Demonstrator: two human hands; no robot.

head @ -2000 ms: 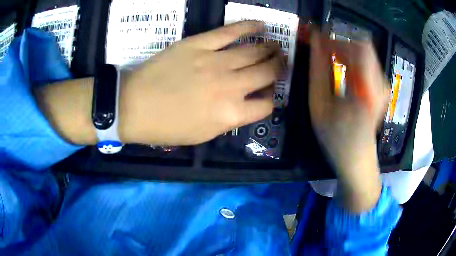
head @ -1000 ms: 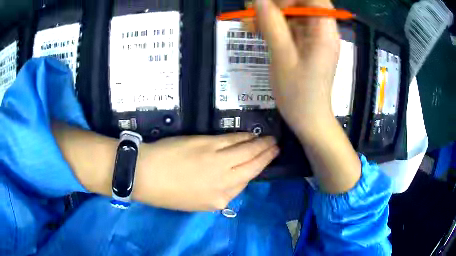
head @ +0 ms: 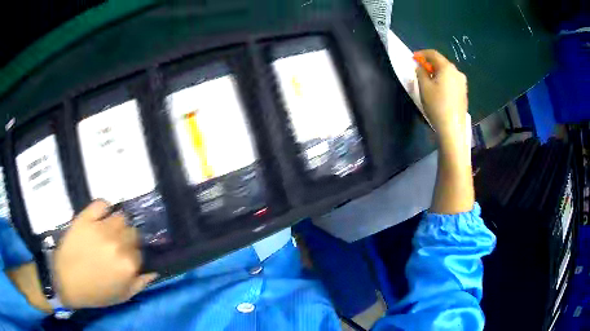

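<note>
A black phone tray [head: 382,139] lies tilted across the view. Phones with white barcode labels [head: 116,152] sit at its left. Two phones further right show a yellow-orange strip on a white area, one sharper [head: 196,143] and one blurred [head: 296,90]. My left hand [head: 97,258] is blurred at the lower left, fingers curled over the tray's near edge; its hold is unclear. My right hand [head: 443,97] is closed around an orange stick [head: 424,63], of which one end shows. The hand touches the white label strip [head: 402,61] beside the tray's right end.
The dark green mat [head: 491,58] lies behind and to the right. White paper [head: 388,200] hangs below the tray's near right edge. A thick layered stack of black trays [head: 527,207] stands at the right. My blue smock is at the bottom.
The view has shifted right. My right hand has moved from over a labelled phone to the label strip, still with the orange stick. My left hand now shows further left.
</note>
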